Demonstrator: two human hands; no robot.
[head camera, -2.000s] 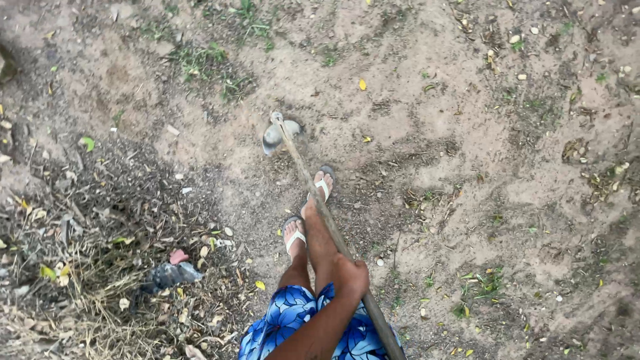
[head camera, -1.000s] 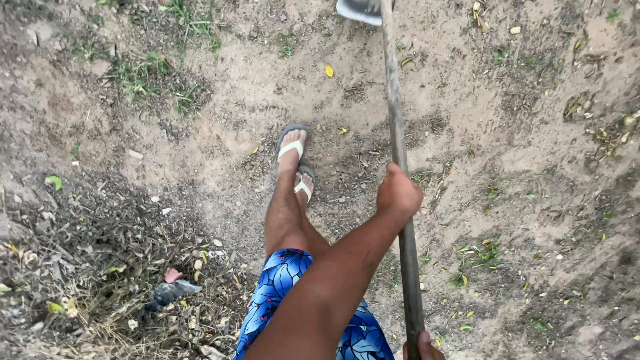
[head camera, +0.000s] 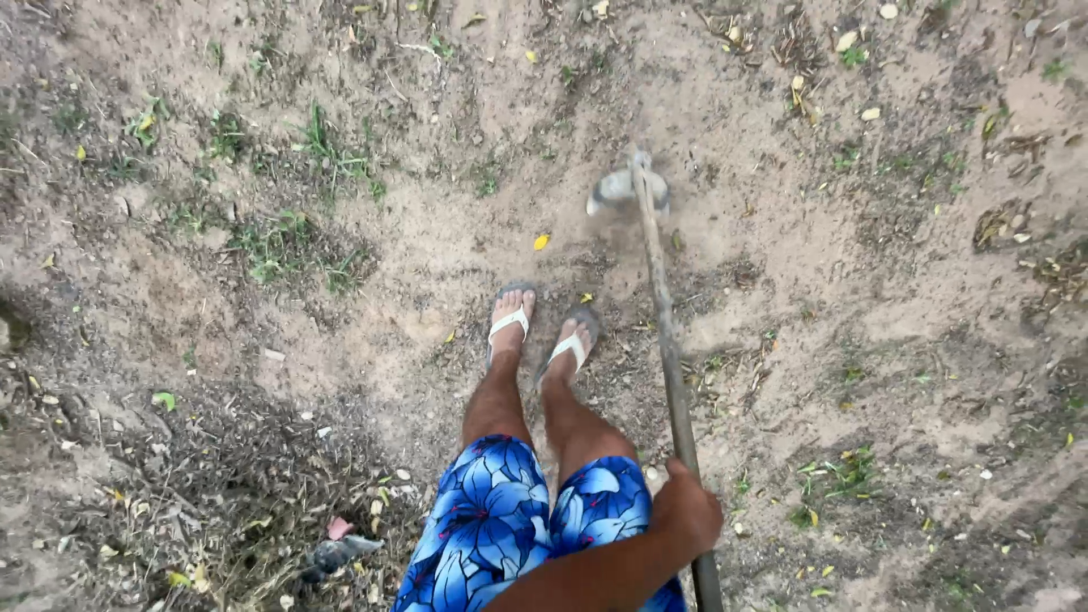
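My left hand (head camera: 687, 510) is closed around the long wooden handle of a hoe (head camera: 667, 331), with my forearm crossing in front of my blue floral shorts. The handle runs up from the bottom edge to the metal hoe blade (head camera: 625, 191), which is down at the bare soil, ahead and to the right of my feet, and slightly blurred. My right hand is out of view, as is the handle's lower end.
My feet in flip-flops (head camera: 510, 319) stand on dirt. Dry leaves and twigs (head camera: 212, 484) lie in a heap at lower left, with a dark scrap (head camera: 336, 557) on it. Grass tufts (head camera: 272, 246) grow at upper left; a yellow leaf (head camera: 541, 242) lies ahead of my feet.
The hoe blade, at the top edge of the view one second ago, has come back closer to my feet. My left hand has moved down in the view. My right hand, partly visible then, has left view.
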